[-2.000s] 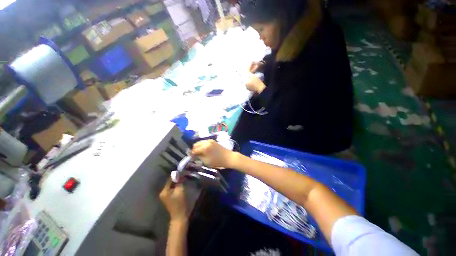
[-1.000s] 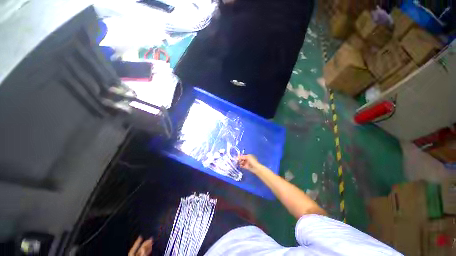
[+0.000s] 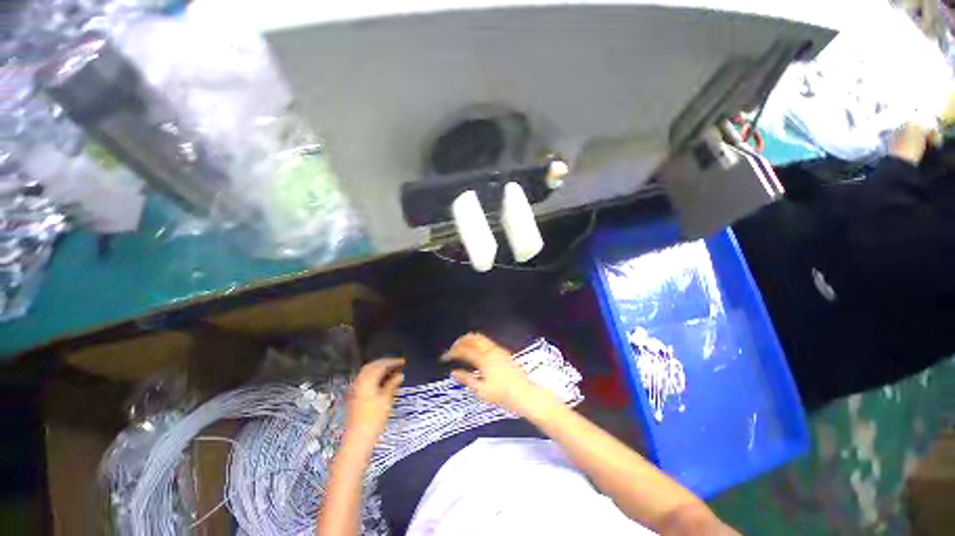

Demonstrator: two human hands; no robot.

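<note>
A cable bundle (image 3: pixel 429 419) of loose white cables lies across the lap, its ends fanned at the right. My left hand (image 3: pixel 375 393) is over the left part of the bundle with fingers apart, and no cable shows lifted in it. My right hand (image 3: pixel 484 369) is just above the bundle's upper edge, fingers spread and slightly curled, with nothing visible in it. In front, two bare white winding posts (image 3: pixel 497 227) stick out from a black bar on the winding machine (image 3: pixel 586 94). Coiled cables (image 3: pixel 658 372) lie in the blue tray (image 3: pixel 770 361).
The tying head (image 3: pixel 723 183) juts out at the machine's right end. A brown supply carton (image 3: pixel 79 445) with large grey-white coils is at lower left. Clear plastic bags (image 3: pixel 246 157) and a dark cylinder (image 3: pixel 131 131) lie on the green bench. A person's dark sleeve (image 3: pixel 869 272) is at right.
The view has swung left from the tray to the machine front and lap. My right hand has left the tray and is over the cable bundle. My left hand has come fully into view.
</note>
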